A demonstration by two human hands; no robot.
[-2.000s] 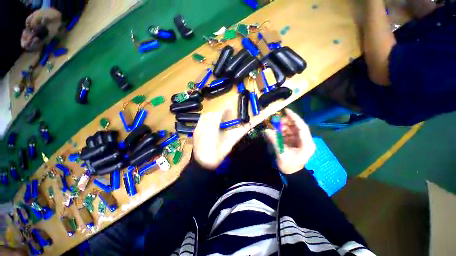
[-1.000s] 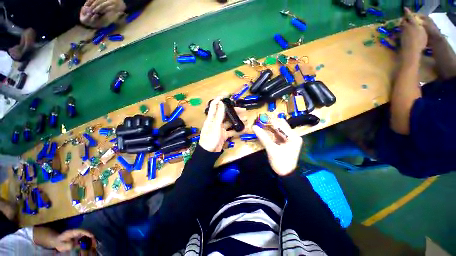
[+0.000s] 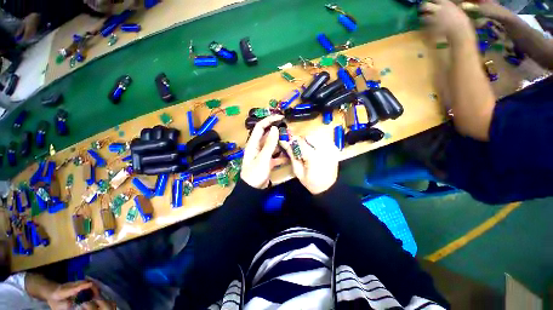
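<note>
My left hand (image 3: 261,154) holds a black housing (image 3: 280,126), mostly hidden by the fingers, above the bench's near edge. My right hand (image 3: 315,162) is beside it and holds a small green circuit board (image 3: 296,150) between thumb and fingers. A bit of blue battery (image 3: 284,135) shows at the housing between the two hands. The hands are close together; whether the board touches the housing is hard to tell.
Black housings (image 3: 159,150) and blue batteries (image 3: 177,192) with wired boards lie along the tan bench (image 3: 418,91). The green conveyor (image 3: 139,66) behind carries part-filled housings (image 3: 164,86). Another person's arm (image 3: 464,91) reaches over the bench at right. A blue stool (image 3: 391,223) stands below.
My left hand picked up a black housing, and my right hand brought the battery and board to it. The hands have come together. The neighbour's arm at right moved leftward in view.
</note>
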